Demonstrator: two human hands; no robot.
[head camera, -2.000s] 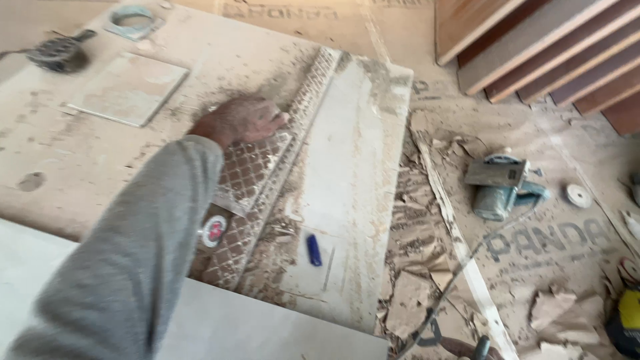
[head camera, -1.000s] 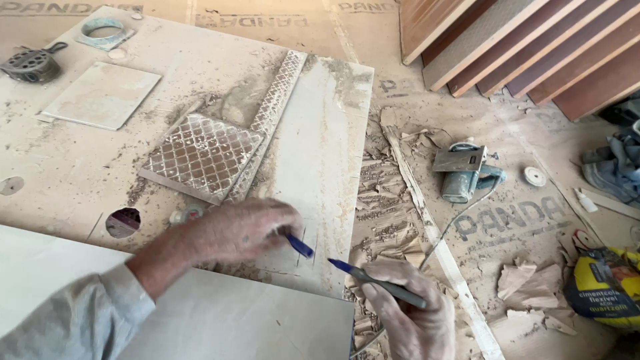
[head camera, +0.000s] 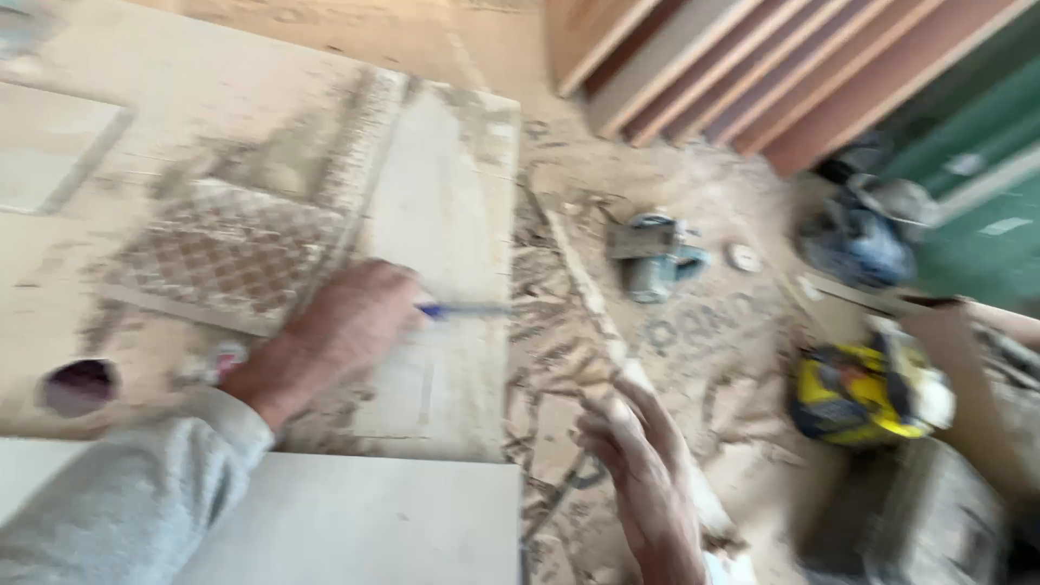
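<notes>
My left hand reaches over the pale board, its fingers closed at the blue end of a marker, whose grey body points right; blur hides the exact grip. Below it, thin drawn lines show on a white dusty tile piece. Just left of the hand, a tile with a waffle-patterned back lies beside a narrow strip of similar tile. My right hand, empty with fingers apart, hovers over torn floor paper to the right of the board.
On the papered floor at right are a teal power tool, a small white roll, a yellow and black bag and a cardboard box. Wooden boards lean above. A large pale tile lies nearest me.
The marker has passed from my right hand to my left. My right hand has opened and moved away from it. Two seconds ago my left hand was on the patterned tile.
</notes>
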